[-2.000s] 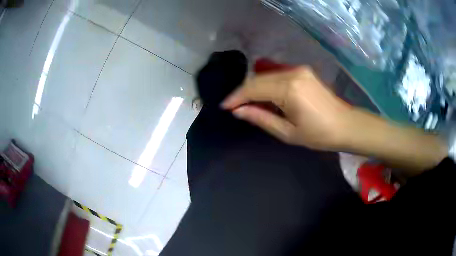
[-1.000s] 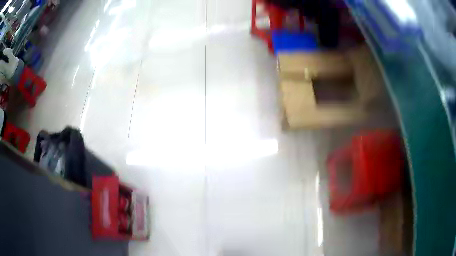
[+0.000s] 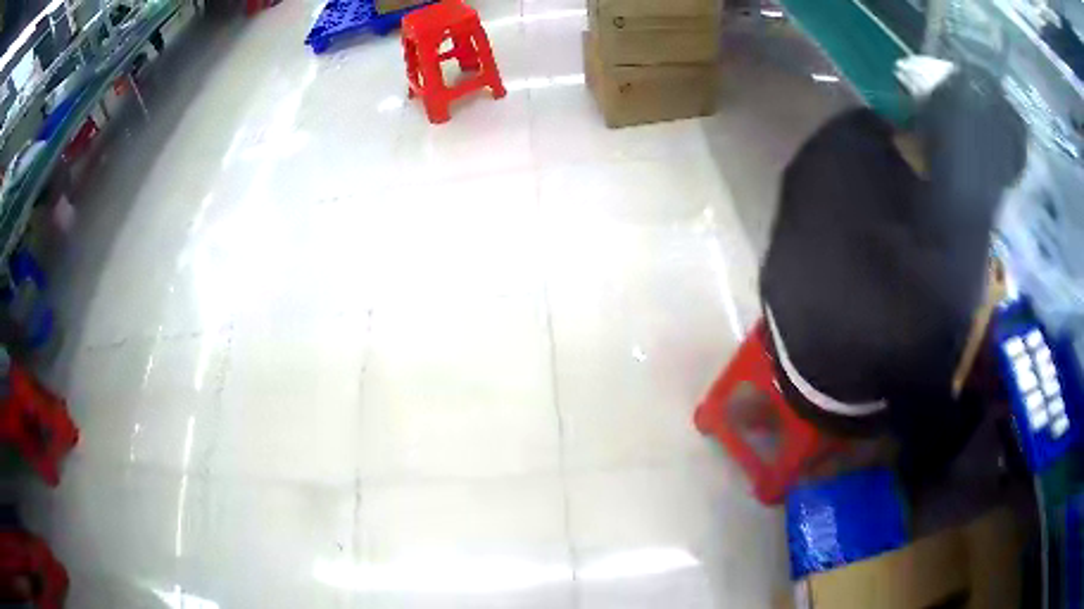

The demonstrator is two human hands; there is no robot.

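Neither of my hands is in the picture. Nearest in front of me is the pale tiled floor, with bright reflections of lights. At the lower right stand an open brown cardboard box and a blue crate or bin, close together. The box is cut off by the bottom edge.
A person in dark clothes sits on a red stool at the right bench, beside a blue tray of white pieces. Ahead are another red stool, stacked cartons and a blue pallet. Red stools also line the left.
The view has swung up and forward along the aisle. My bare hand, seen two seconds ago over dark clothing, is out of the picture. The seated person and farther stool now show; the blue thing and box sit lower.
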